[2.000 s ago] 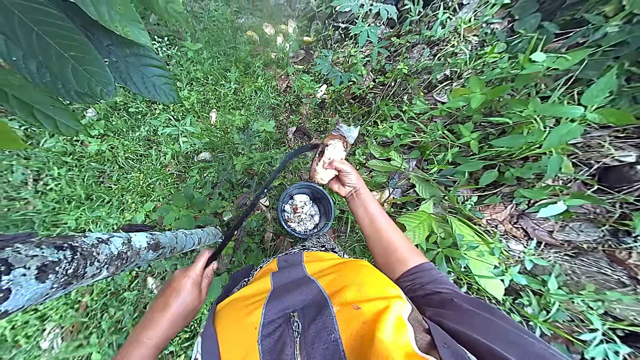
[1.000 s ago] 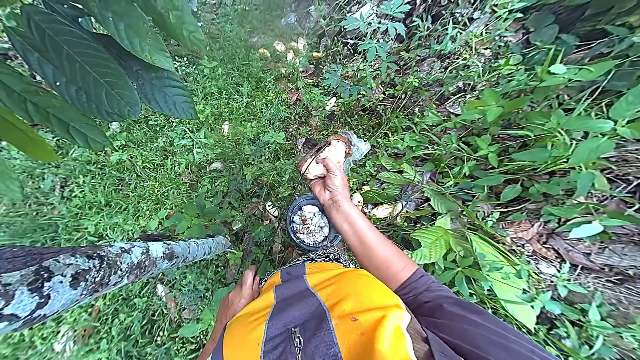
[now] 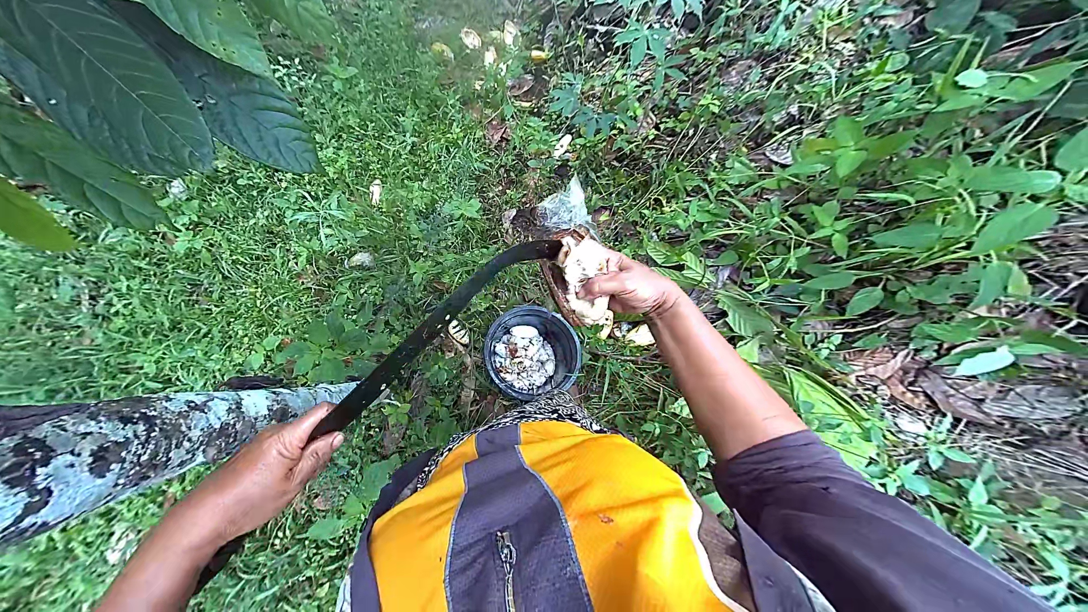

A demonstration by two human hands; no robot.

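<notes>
My left hand [image 3: 285, 463] grips the near end of a long dark curved blade, probably a machete [image 3: 433, 327]. Its far tip meets an opened pod, probably cacao [image 3: 582, 276], with pale flesh and a brown rind. My right hand [image 3: 633, 287] holds that pod from the right side, thumb on the pale part. Below the pod, a round dark bucket [image 3: 491, 350] stands on the ground, holding whitish wet beans or pulp [image 3: 523, 361]. A clear plastic bag [image 3: 565, 208] lies just beyond the pod; whether it touches the pod cannot be told.
A lichen-covered trunk [image 3: 161, 438] comes in from the left. Large leaves [image 3: 93, 85] hang at the upper left. Opened pod pieces [image 3: 470, 38] lie in the grass at the top. Leafy weeds [image 3: 918, 229] and dry leaves [image 3: 960, 387] cover the right side.
The blade, low beside my body one second ago, is raised again with its tip at the pod. My left hand has moved up and to the left with it.
</notes>
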